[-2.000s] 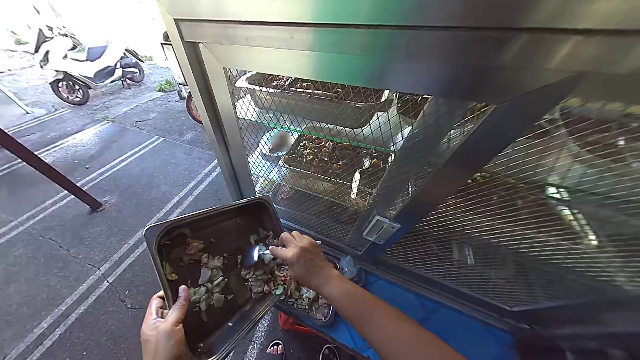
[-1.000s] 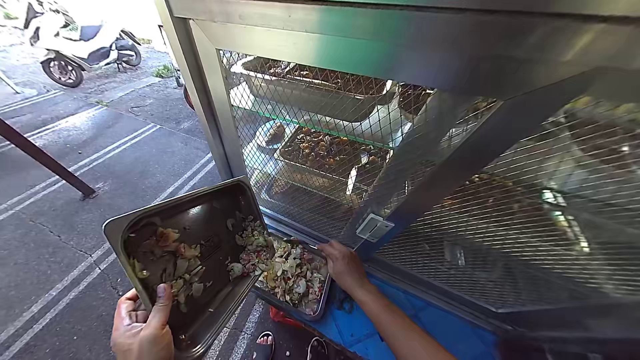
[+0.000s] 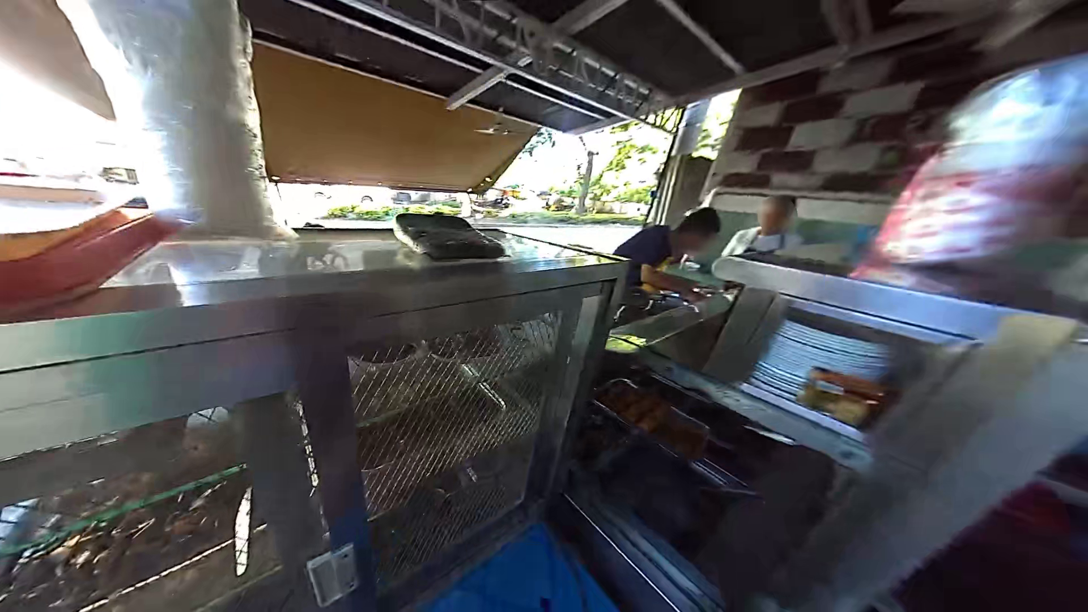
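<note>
Neither my left hand nor my right hand shows in the head view now, and the metal tray of chopped food scraps is out of view too. A metal display cabinet (image 3: 442,293) with wire-mesh doors (image 3: 455,442) fills the left and middle. Behind the mesh at the lower left, dark food (image 3: 161,531) lies beside a green-edged shelf. A white latch plate (image 3: 333,575) is fixed low on the door frame. What my hands hold at this moment cannot be seen.
On the cabinet top lies a dark pad-like object (image 3: 448,236). A blue surface (image 3: 527,574) is below. To the right, a tray of brown food (image 3: 650,416) sits near stacked white plates (image 3: 816,365). Two people (image 3: 659,263) are farther back; a plastic bag (image 3: 977,187) hangs upper right.
The view has swung far up and to the right. Both hands and the trays of scraps, visible one second ago, have left it.
</note>
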